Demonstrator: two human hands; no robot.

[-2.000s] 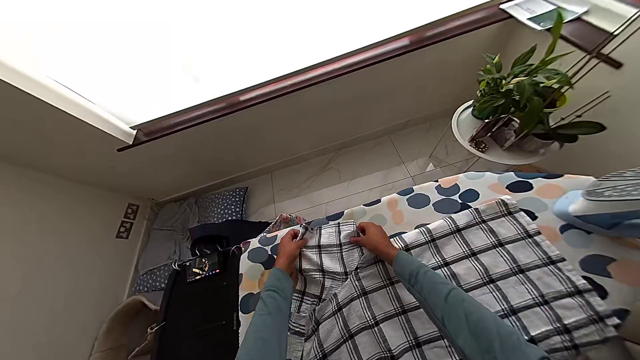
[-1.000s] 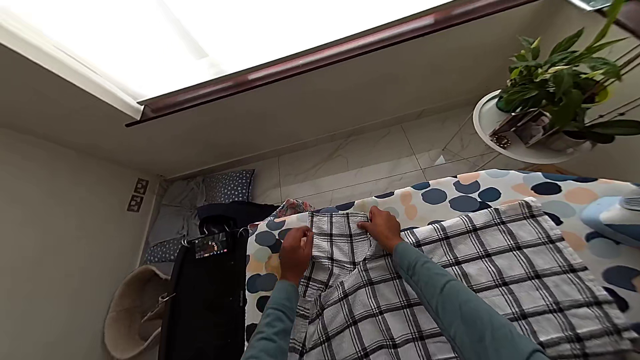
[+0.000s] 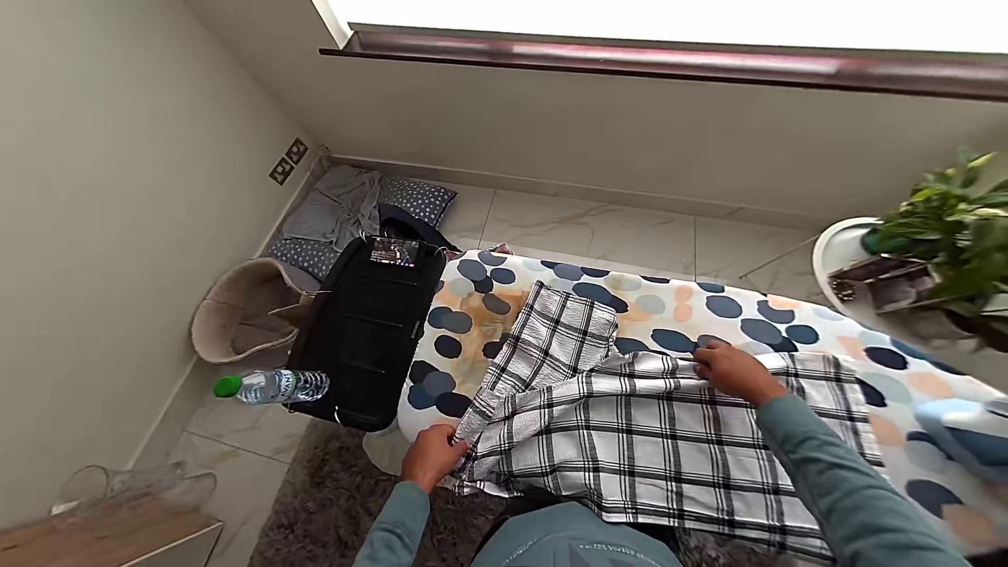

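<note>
A white shirt with black plaid lines (image 3: 661,441) lies spread over an ironing board with a dotted cover (image 3: 669,315). One sleeve of it (image 3: 551,339) points away from me, near a brown stain on the cover. My left hand (image 3: 433,457) pinches the shirt's edge at the board's near left corner. Farther right, my right hand (image 3: 736,372) grips the shirt's far edge, its fingertips partly hidden. A light blue iron (image 3: 965,437) stands at the board's right end, cut off by the frame.
A black flat stand (image 3: 358,339) adjoins the board's left end, bearing a phone (image 3: 395,252) and a water bottle (image 3: 283,387). Beyond lie pillows (image 3: 417,201) and a beige basket (image 3: 248,311). A potted plant (image 3: 945,220) stands on a round white table (image 3: 835,248) at the right.
My left hand has moved from the far edge of the board to its near left corner. My right hand has moved right along the shirt. The view has swung left and down.
</note>
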